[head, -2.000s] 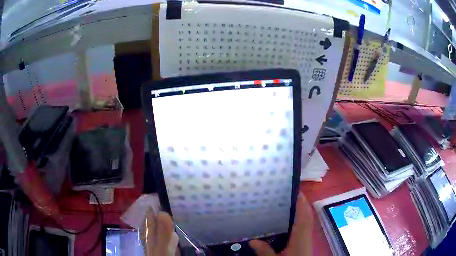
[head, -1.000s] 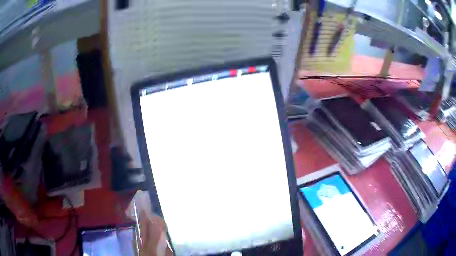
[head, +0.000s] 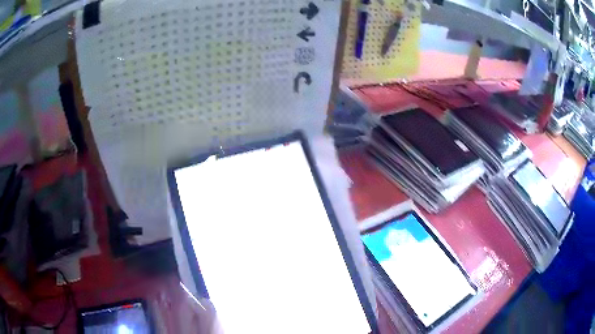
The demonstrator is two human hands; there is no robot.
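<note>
A tablet with a black border and a glaring white screen fills the lower middle, tilted, with its lower end cut off by the frame edge. White sleeve material shows along its sides. It overlaps the lower part of the upright white test chart, which has rows of small characters, arrows and symbols. A pale pinkish blur lies at the tablet's lower left edge; I cannot tell whether it is my left hand. My right hand is not visible.
A tablet with a blue and white screen lies on a white sleeve at right. Stacked dark tablets stand behind it. A small lit screen lies at lower left. Pens hang over the yellow card. A blue sleeve shows at right.
The view has turned right, so the chart and bench items sit further left. The tablet is lower and more tilted, with white sleeve material beside it. My hands, visible earlier, no longer show clearly.
</note>
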